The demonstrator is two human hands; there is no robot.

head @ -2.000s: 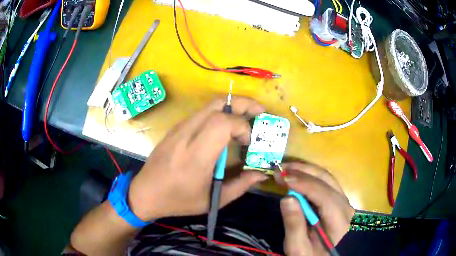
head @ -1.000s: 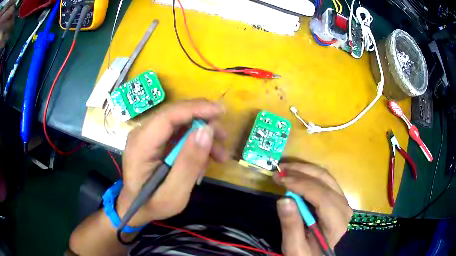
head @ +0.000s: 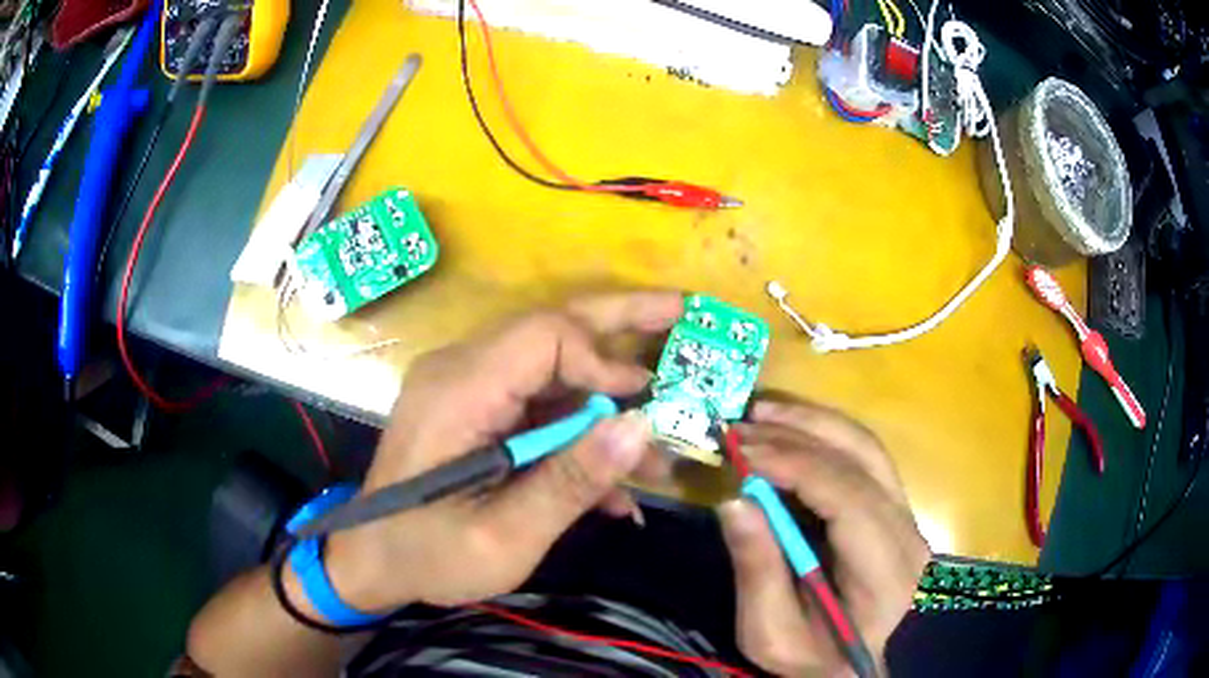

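Observation:
A green circuit board stands near the front of the yellow mat, its solder side facing me. My left hand holds a light-blue and black probe, with fingers at the board's left edge; the tip is near the board's lower left, contact unclear. My right hand holds a light-blue and red probe with its tip at the board's lower right part. The right fingers are beside the board's lower edge.
A second green board and tweezers lie at left. A red clip lies behind the board. A white cable, nippers, red-handled brush and clear tub are at right. The multimeter is back left.
My left hand has moved right, back to the board, and its probe now points right towards the board's lower part. The right probe stays near the same spot, its handle slightly shifted.

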